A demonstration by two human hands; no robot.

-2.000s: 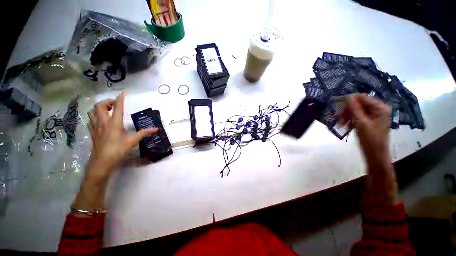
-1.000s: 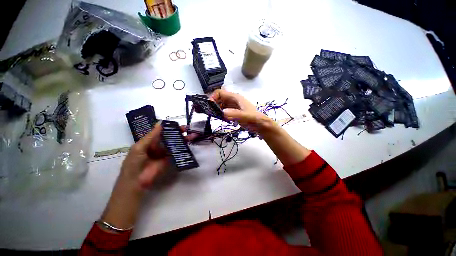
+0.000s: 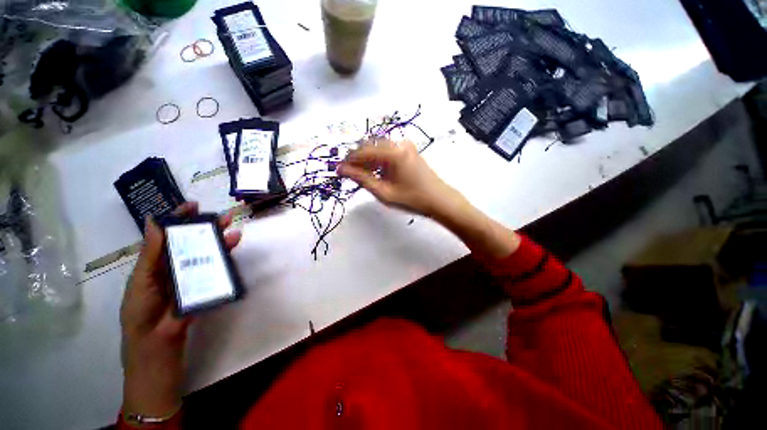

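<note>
My left hand (image 3: 160, 277) holds a black tag (image 3: 201, 262) with its white barcode label facing up, near the table's front left. My right hand (image 3: 388, 172) is at the tangle of dark strings (image 3: 324, 189), fingertips pinched together over its right part; whether a string is between them I cannot tell. The small near stack of barcode tags (image 3: 254, 159) lies left of the strings, its top tags askew. The fanned pile of printed tags (image 3: 149, 190) lies just behind my left hand. Finished tags (image 3: 551, 76) lie in a heap at the back right.
The tall reserve stack of barcode tags (image 3: 254, 57) stands at the back, with a drink cup (image 3: 346, 34) to its right. Rubber bands (image 3: 207, 107) lie left of it. Clear plastic bags (image 3: 34, 252) cover the left edge. A thin measuring strip (image 3: 113, 259) lies along the table.
The view has shifted. My right hand has moved from the near stack to the strings. The tag in my left hand now shows a barcode label instead of printed text.
</note>
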